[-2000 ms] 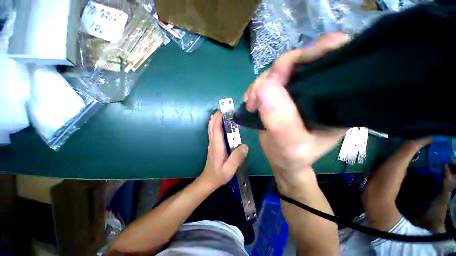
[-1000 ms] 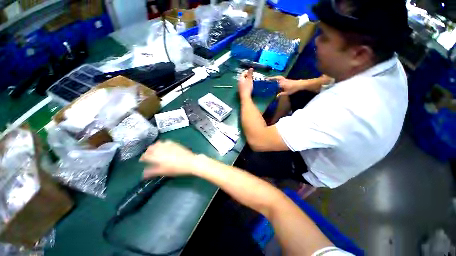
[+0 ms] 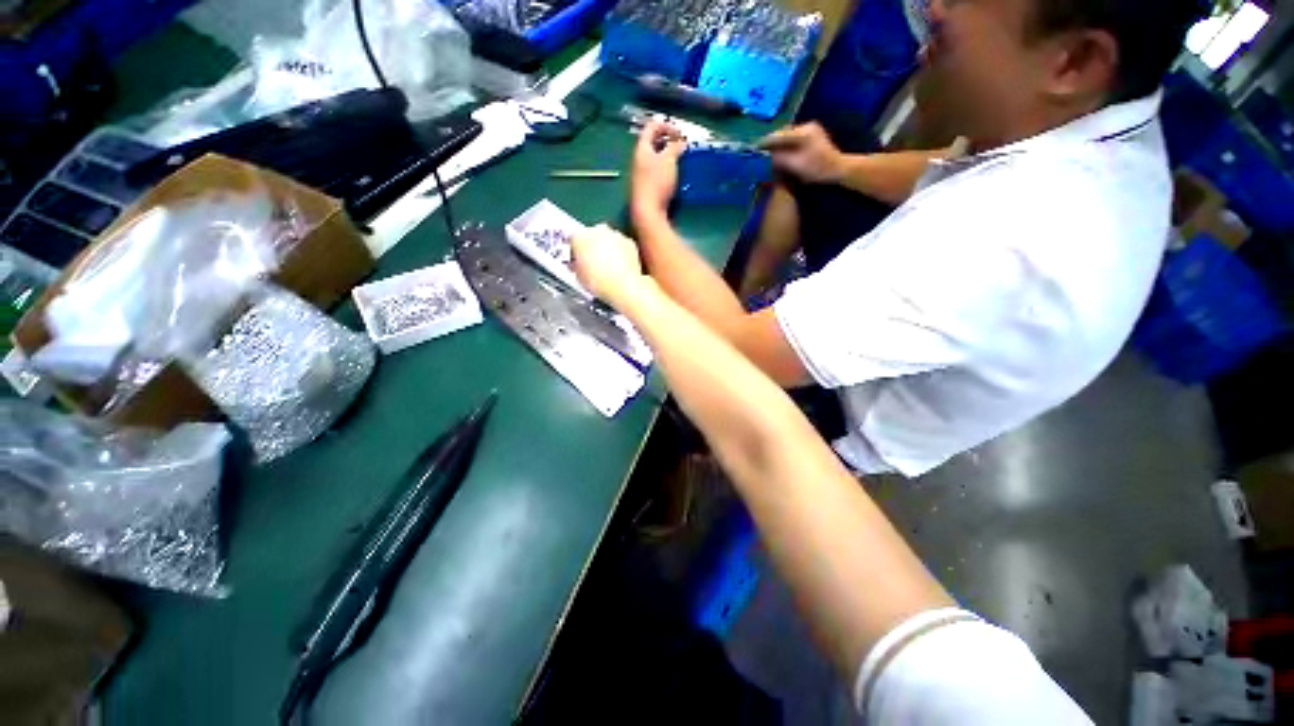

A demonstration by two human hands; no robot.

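My right hand (image 3: 607,267) reaches over the right end of a small open white box (image 3: 545,234) of tiny grey screws. Its fingertips are too small and partly hidden to tell whether they pinch anything. A second white screw box (image 3: 417,306) sits to the left. A stack of silver metal strips (image 3: 546,329) lies fanned out between and below the boxes. The black electric screwdriver (image 3: 390,546) lies on the green bench, its narrow tip towards the boxes. My left hand is out of the picture, and the strip it held earlier is not in view.
A person in a white shirt (image 3: 993,284) sits at the right, hands on a blue part (image 3: 721,176). Clear bags of hardware (image 3: 284,372) and an open cardboard box (image 3: 305,234) stand at left. Blue boxes (image 3: 748,68) stand at the back. The bench edge (image 3: 589,560) runs diagonally.
My view has swung right. My right hand has let go of the screwdriver and moved across the bench to the farther screw box. My left hand and its strip have left the view.
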